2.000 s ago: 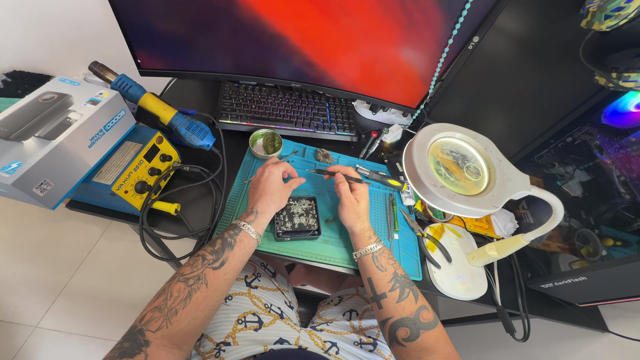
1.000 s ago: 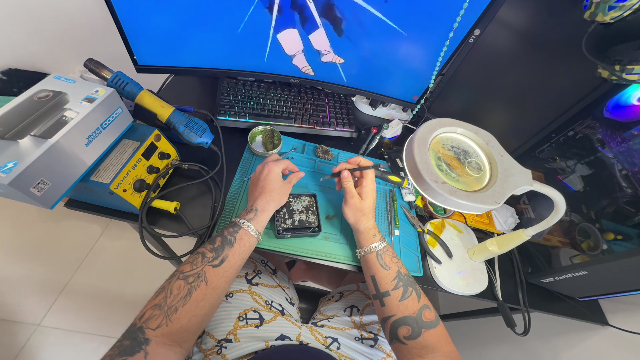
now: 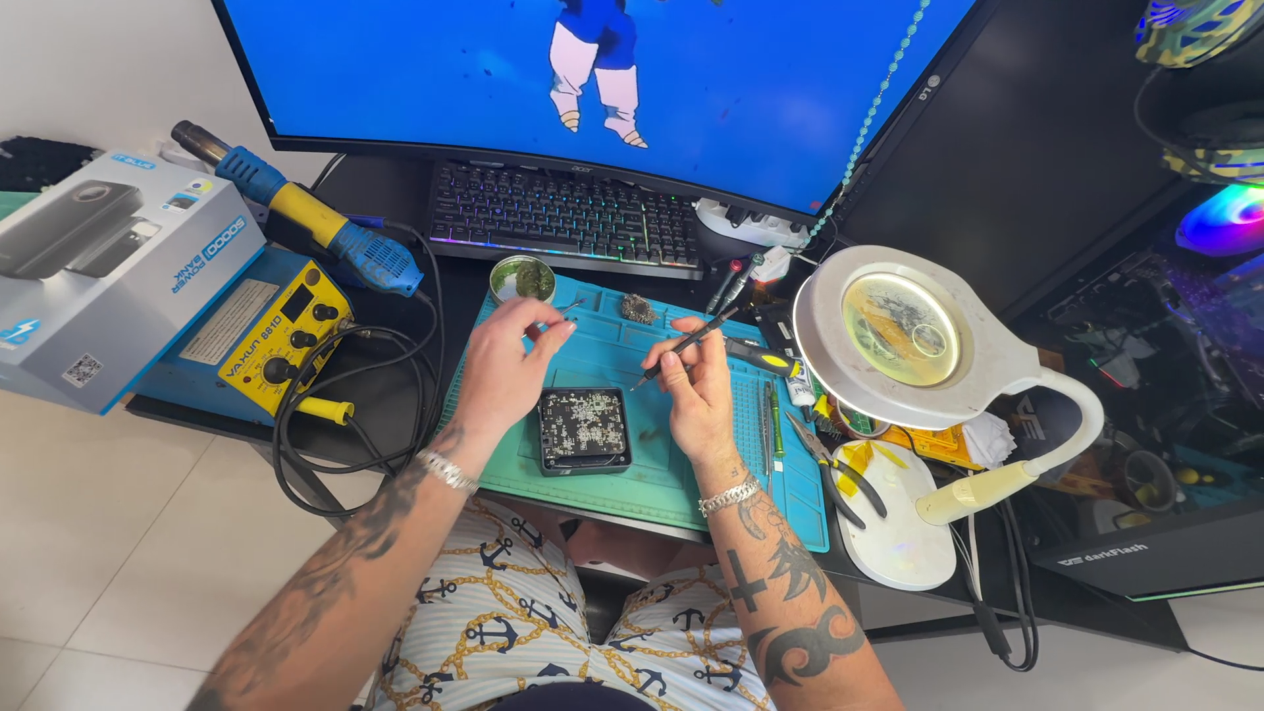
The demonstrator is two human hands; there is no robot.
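A populated circuit board in a square black housing (image 3: 585, 431) lies on the teal silicone work mat (image 3: 642, 494), between my forearms. My left hand (image 3: 513, 355) is above and left of it, thumb and forefinger pinched near a small thin item; whether the fingers hold it cannot be made out. My right hand (image 3: 696, 395) grips a slim black pen-like tool (image 3: 691, 344), its fine tip pointing down and left, above the mat and clear of the board. Behind my left hand stands a small round tin (image 3: 521, 279) with greenish material. A metal-wool tip cleaner (image 3: 637, 308) sits at the mat's back.
A yellow-blue hot air station (image 3: 286, 341) with its handpiece (image 3: 316, 217) and looped cables is at left. A keyboard (image 3: 568, 217) lies behind. At right are pliers (image 3: 834, 469), tweezers (image 3: 766, 430) and a magnifier lamp (image 3: 899, 326) with a white base.
The black tool in my right hand has changed angle and now slopes more steeply down to the left. My left hand has barely moved. The picture on the monitor has changed.
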